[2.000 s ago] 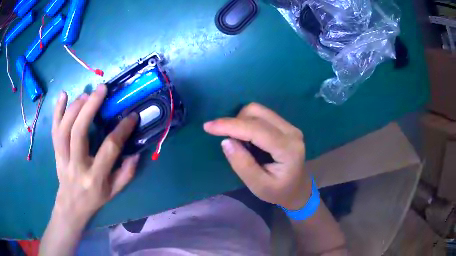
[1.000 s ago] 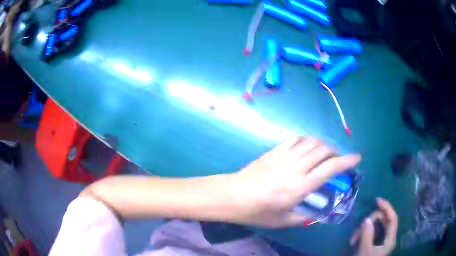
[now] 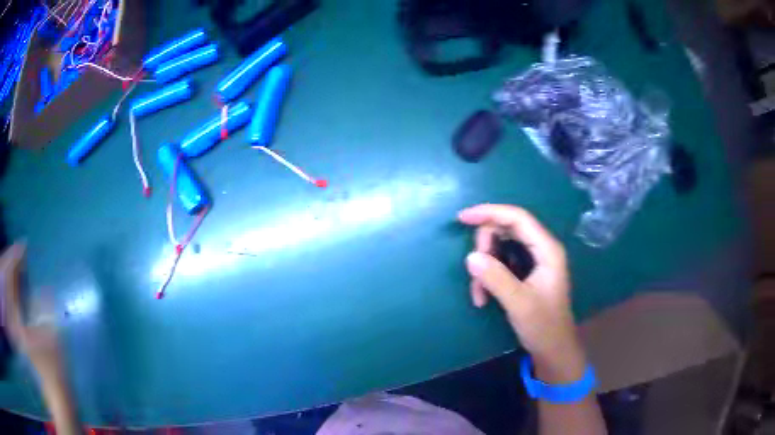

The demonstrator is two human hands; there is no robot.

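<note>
My right hand [image 3: 531,280] is curled around a black part [image 3: 514,255] in its palm, mostly hidden by the fingers. My left hand [image 3: 30,319] is blurred at the far left edge and partly cut off; whether it holds anything cannot be told. Several blue battery cells [image 3: 270,106] with thin red and white leads lie on the green table [image 3: 340,314]. A black oval part [image 3: 478,136] lies beyond my right hand, beside a crumpled clear bag [image 3: 595,144].
A cardboard box [image 3: 64,110] of blue cells and tangled wires stands at the far left. Black plastic housings [image 3: 446,42] lie at the table's far side. A large open carton [image 3: 663,344] is at the near right. A small dark piece [image 3: 682,168] lies right of the bag.
The view has swung back right. My left hand has moved to the far left edge, and the housing with the blue cell no longer shows. My right hand still curls around the black part.
</note>
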